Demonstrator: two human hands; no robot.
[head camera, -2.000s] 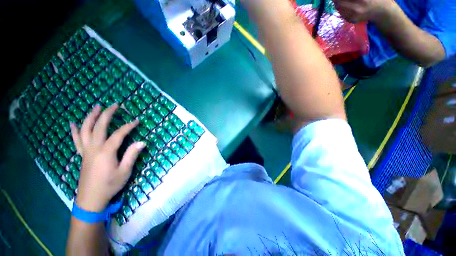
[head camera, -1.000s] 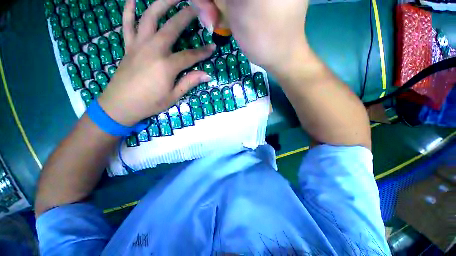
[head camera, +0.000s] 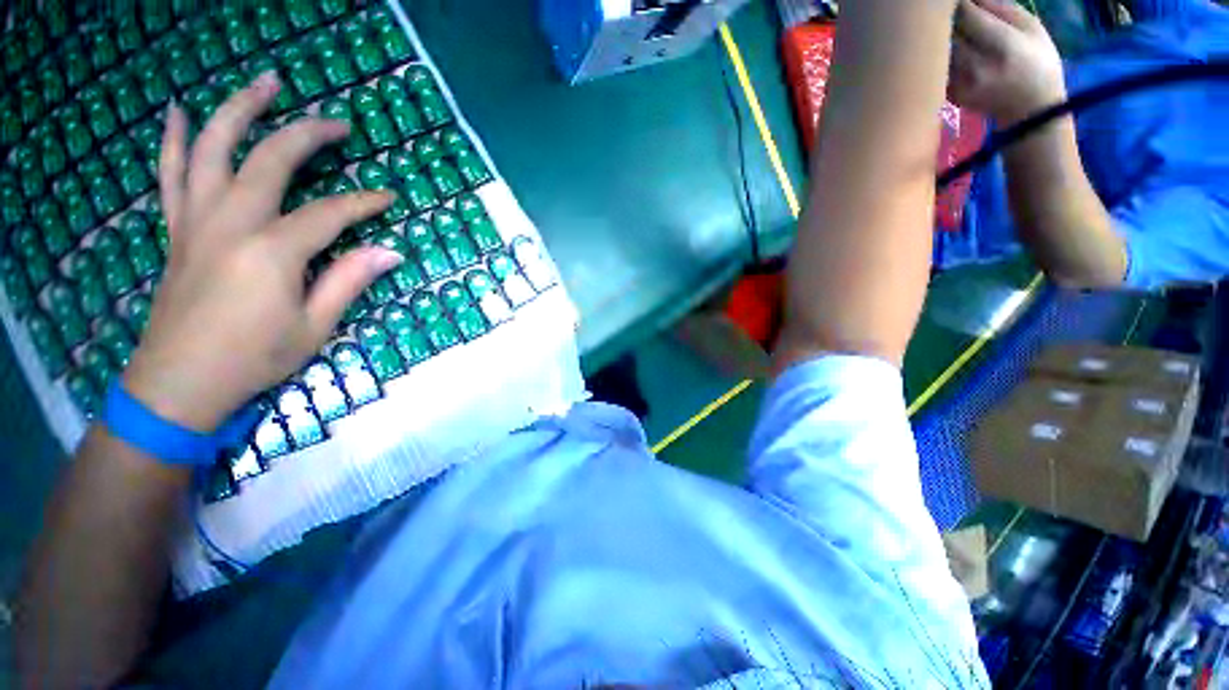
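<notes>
Green circuit boards (head camera: 433, 324) lie in tight rows on a white foam sheet (head camera: 445, 404) at the left. Some in the nearest row look whiter. My left hand (head camera: 249, 263), with a blue wrist strap (head camera: 162, 429), is spread with fingers apart over the middle rows, palm down. It holds nothing visible. My right forearm reaches up and out past the top edge, so my right hand is cut off. A blue and white screw feeder (head camera: 631, 38) is partly in view at the top. A thick black cable (head camera: 1119, 92) curves in from the right edge.
Another person's hand and arm (head camera: 1011, 68) in a blue sleeve are at the upper right, by a red bubble wrap bag (head camera: 811, 74). Brown cartons (head camera: 1078, 438) stand on the right. An orange-red item (head camera: 758, 307) is below the green bench edge (head camera: 634, 317).
My right hand, with the orange driver's tip showing, was over the boards a second ago; the right arm now reaches out of the top. The view has shifted right. My left hand stays over the boards.
</notes>
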